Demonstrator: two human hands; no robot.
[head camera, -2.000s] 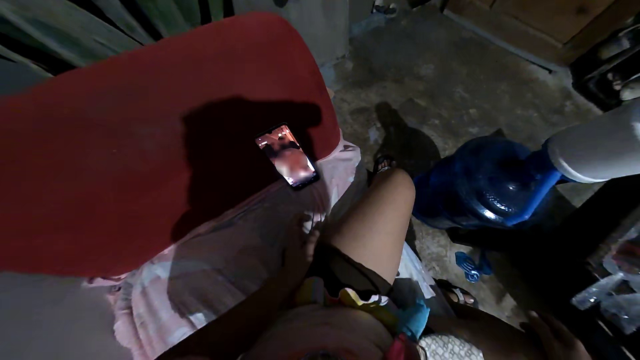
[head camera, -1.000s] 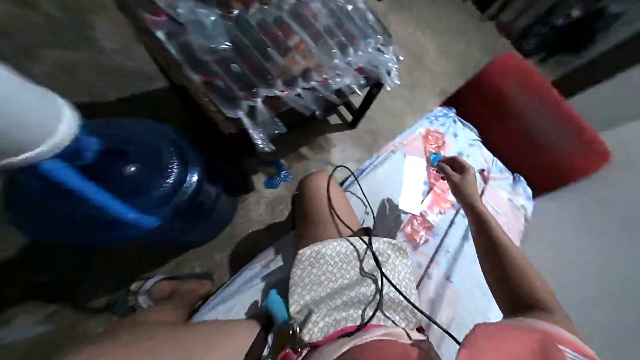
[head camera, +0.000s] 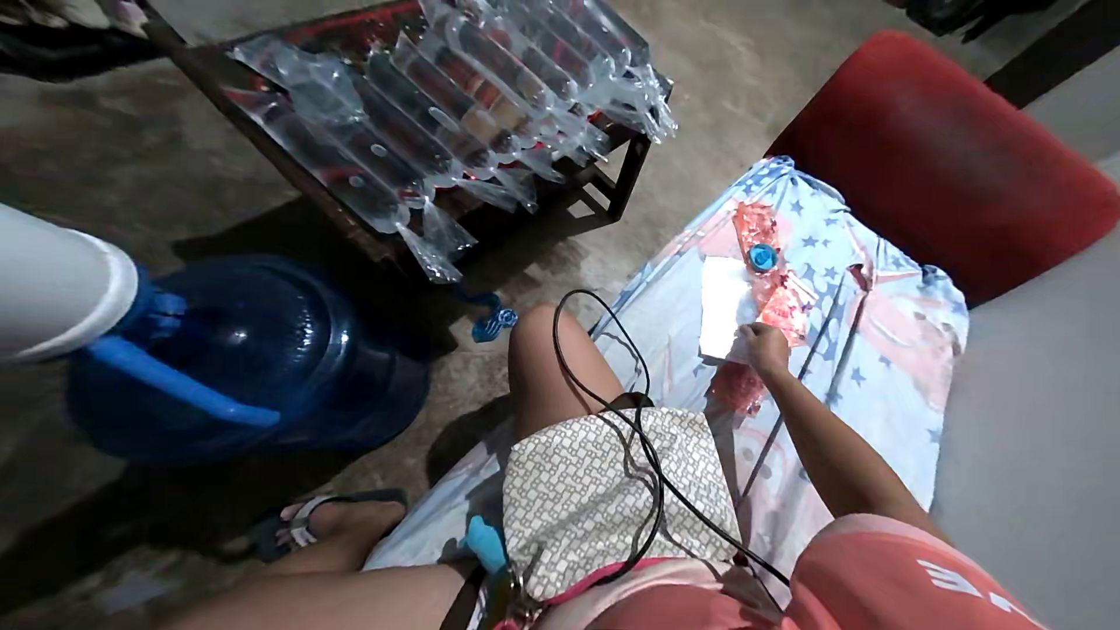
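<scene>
My right hand (head camera: 766, 348) has its fingers closed at the lower right corner of a white sheet or flat plastic packet (head camera: 724, 308), which lies on the star-patterned cloth (head camera: 884, 350). Beside it are red-and-clear plastic packs (head camera: 783, 312), with another one (head camera: 738, 388) just below my hand. A round blue roll (head camera: 763, 257) rests on the upper pack. A patterned pouch or cloth (head camera: 604, 490) covers my lap, and a black cable (head camera: 652, 455) loops over it. My left hand is out of view.
Several water-filled clear plastic bags (head camera: 455, 96) lie on a dark low table (head camera: 324, 188) ahead. A blue water jug (head camera: 254, 350) with a white-and-blue pump or container (head camera: 61, 289) stands at the left. A red cushion (head camera: 945, 166) sits at the upper right. A blue item (head camera: 494, 324) lies on the floor.
The view has swung from the red cushion and phone to the bags and cloth. My right hand has moved from the blue roll down to the white sheet.
</scene>
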